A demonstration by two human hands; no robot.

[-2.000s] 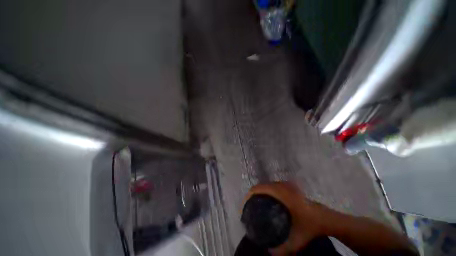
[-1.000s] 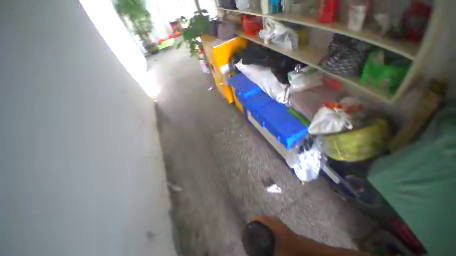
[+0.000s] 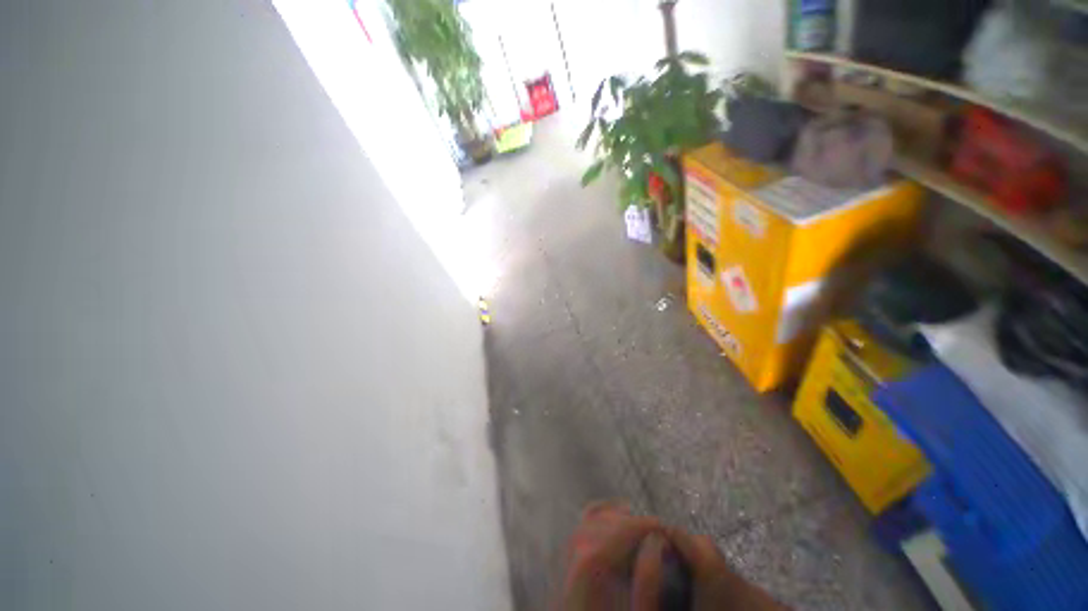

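A dark drinking bottle [image 3: 675, 578] shows only in part, upright or nearly so, at the bottom edge of the head view. My right hand [image 3: 712, 579] is shut around it from the right, with the forearm running out at the lower right. My left hand [image 3: 603, 559] lies against it from the left with bent fingers, touching the right hand. The fingers hide most of the bottle, its top included. Both hands are blurred and cut off by the bottom edge.
A pale wall [image 3: 263, 310] fills the left. Grey floor [image 3: 573, 394] runs forward to a bright opening. On the right stand a potted plant [image 3: 650, 119], a yellow cabinet [image 3: 746, 275], a smaller yellow box [image 3: 853, 418], blue plastic crates [image 3: 990, 477] and loaded shelves [image 3: 931, 84].
The view has moved forward along the corridor; the yellow cabinet and plant are nearer. My left hand has come to the bottle beside my right hand. The person in green is out of view.
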